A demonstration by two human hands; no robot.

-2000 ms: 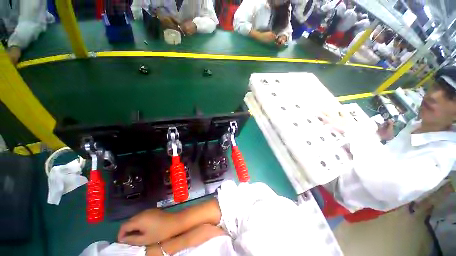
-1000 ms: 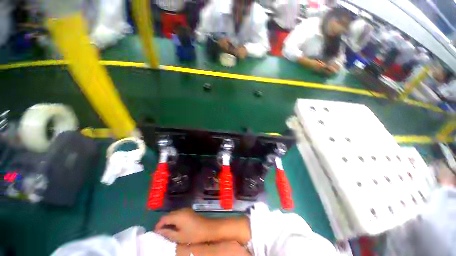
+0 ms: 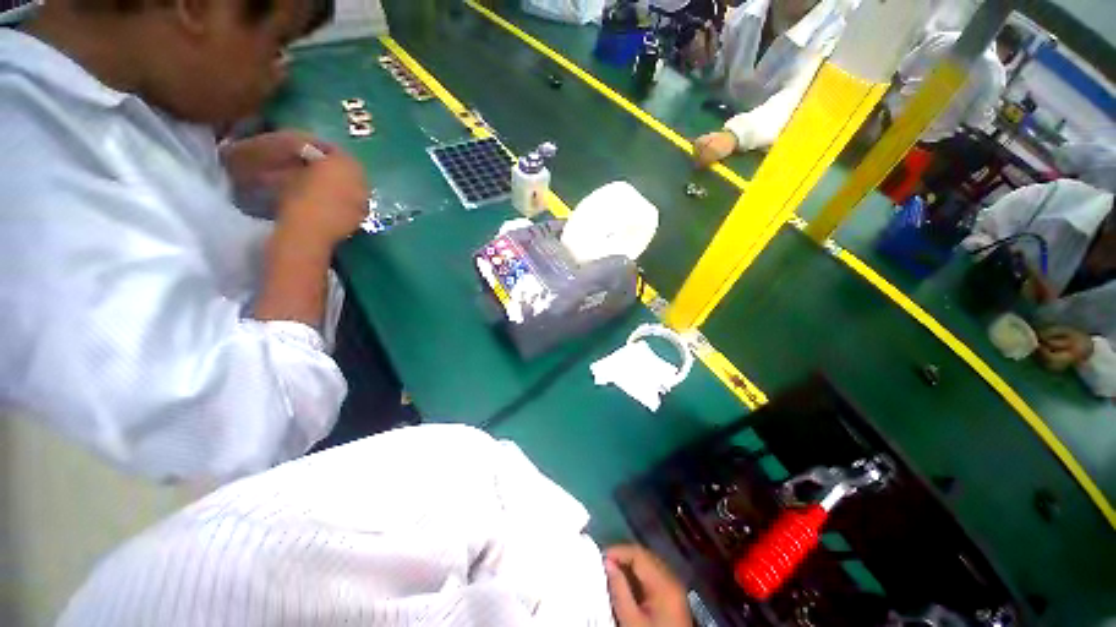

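Observation:
The black clamping fixture (image 3: 844, 429) lies at the lower right, cut off by the bottom edge. One red ribbed clamp handle (image 3: 781, 551) on a silver linkage lies across it, and part of another silver linkage shows at the bottom edge. Dark nests sit beside the handle; whether they hold modules is unclear. My right hand (image 3: 651, 590) rests at the fixture's near left corner, cut off by the bottom edge. Its thumb and fingers are apart, with nothing visible in it. My left sleeve fills the bottom left. My left hand is out of view.
A grey tape dispenser (image 3: 569, 300) with a thick cream roll (image 3: 610, 223) stands left of the fixture. A crumpled white wipe (image 3: 636, 374) touches a pale ring (image 3: 677, 343). Behind are a bottle (image 3: 530, 186) and black grid tray (image 3: 471, 169). A neighbour works at left. A yellow post (image 3: 777, 184) rises behind.
The view has swung left. The neighbour, dispenser and bottle now show fully, while the white tray and two red handles have left the picture. My forearms are no longer visible.

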